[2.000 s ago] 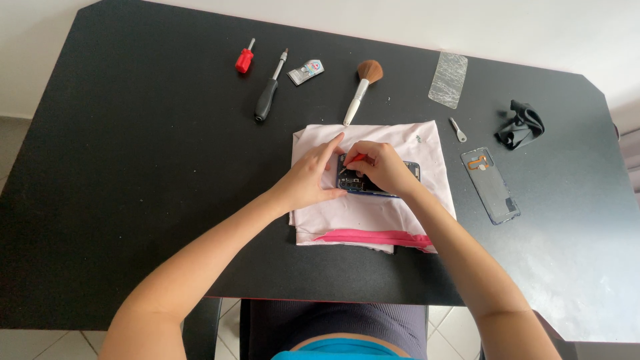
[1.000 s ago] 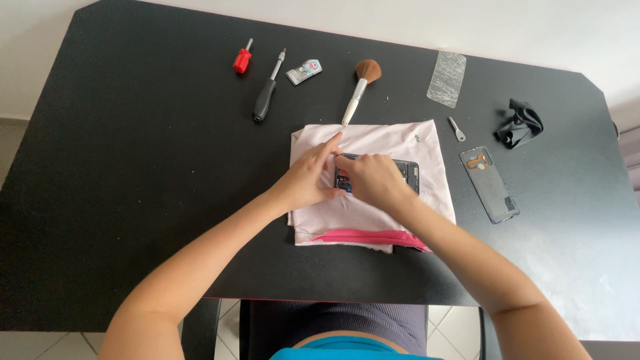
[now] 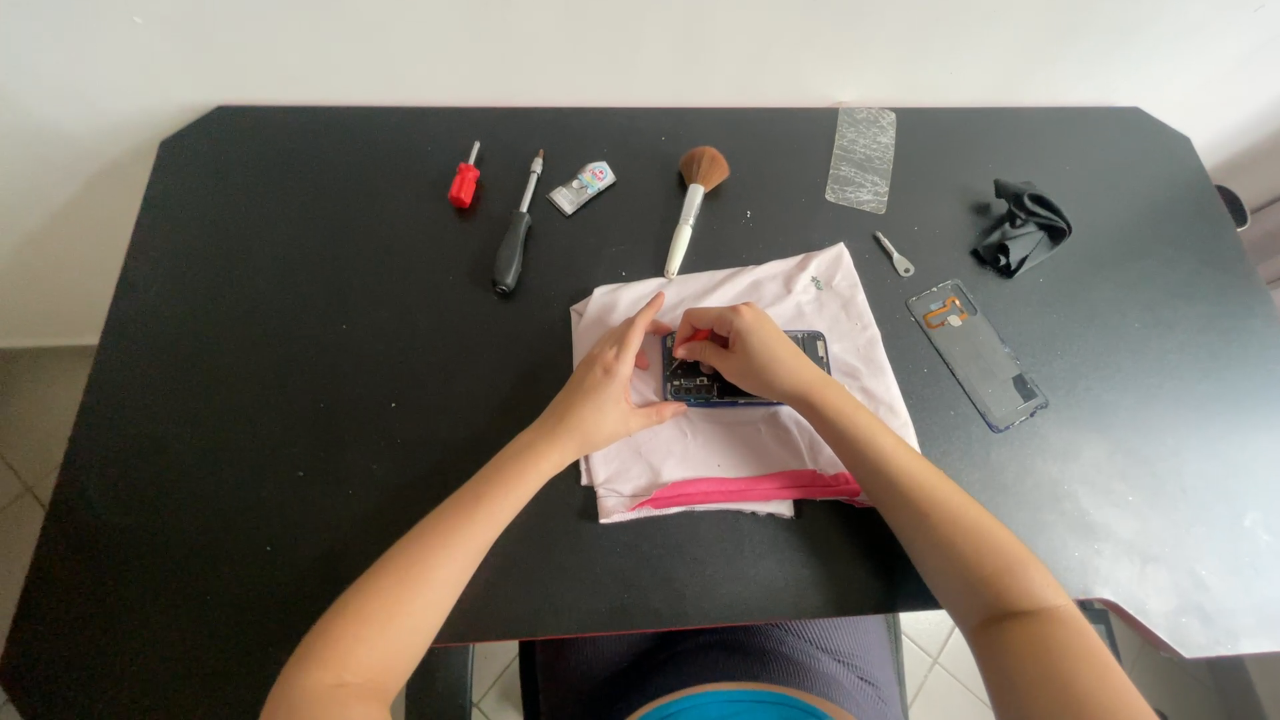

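An opened smartphone [image 3: 745, 395] lies with its inner parts showing on a folded pale pink cloth [image 3: 700, 445]. My right hand [image 3: 745, 345] pinches a small red-handled screwdriver [image 3: 697, 338], its thin shaft pointing down at the left part of the phone. My left hand [image 3: 610, 385] rests around the phone's left end, thumb at the lower edge and fingers near the upper left corner. The fingers of my right hand hide part of the phone's middle. To the right, the phone's back cover [image 3: 978, 355] lies on the table with an orange flex cable on it.
Behind the cloth on the black table [image 3: 300, 400] lie a red screwdriver [image 3: 464, 183], a black-handled screwdriver [image 3: 513, 245], a small packet [image 3: 582, 188] and a brush [image 3: 685, 225]. Farther right are a scratched clear sheet [image 3: 862, 160], a small metal key-like tool [image 3: 896, 256] and a crumpled black cloth [image 3: 1025, 230].
My right hand has shifted a little over the phone, and the thin shaft in its fingers shows now, where the hand hid it one second ago. My left hand stays at the phone's left end.
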